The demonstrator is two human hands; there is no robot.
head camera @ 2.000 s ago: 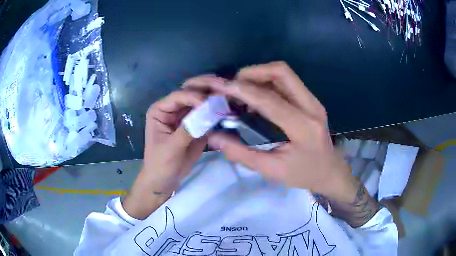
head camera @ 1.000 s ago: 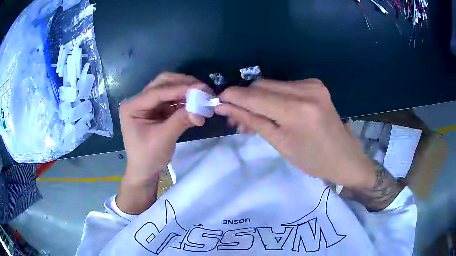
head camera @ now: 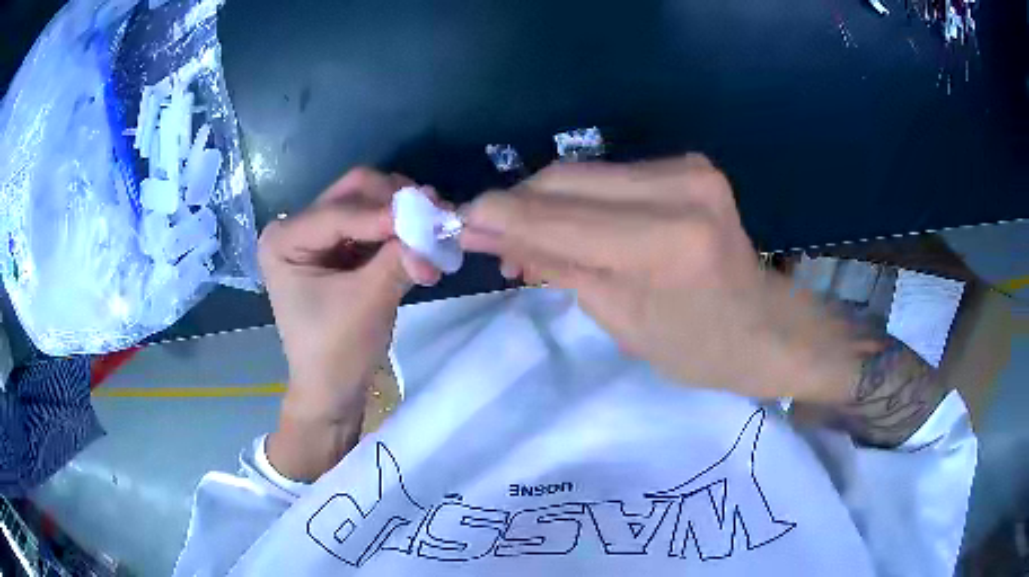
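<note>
A translucent white plastic housing [head camera: 424, 230] is held upright between the thumb and fingers of my left hand [head camera: 341, 259], above the table's front edge. My right hand [head camera: 643, 242] pinches a small white connector piece [head camera: 451, 225] against the right side of the housing. The right fingers are slightly blurred and partly hide the piece. I cannot tell how far it sits in the housing, and I cannot make out its wires.
A clear bag of white housings [head camera: 175, 192] lies at left. Two small shiny pieces [head camera: 580, 141] lie beyond my hands on the dark table [head camera: 722, 101]. Wire leads [head camera: 948, 23] show at upper right. An open cardboard box [head camera: 858, 280] stands below at right.
Two seconds ago the housing was tilted among both hands' fingers. Now it is upright in my left hand, with the small white piece at its right side. The shiny pieces are uncovered.
</note>
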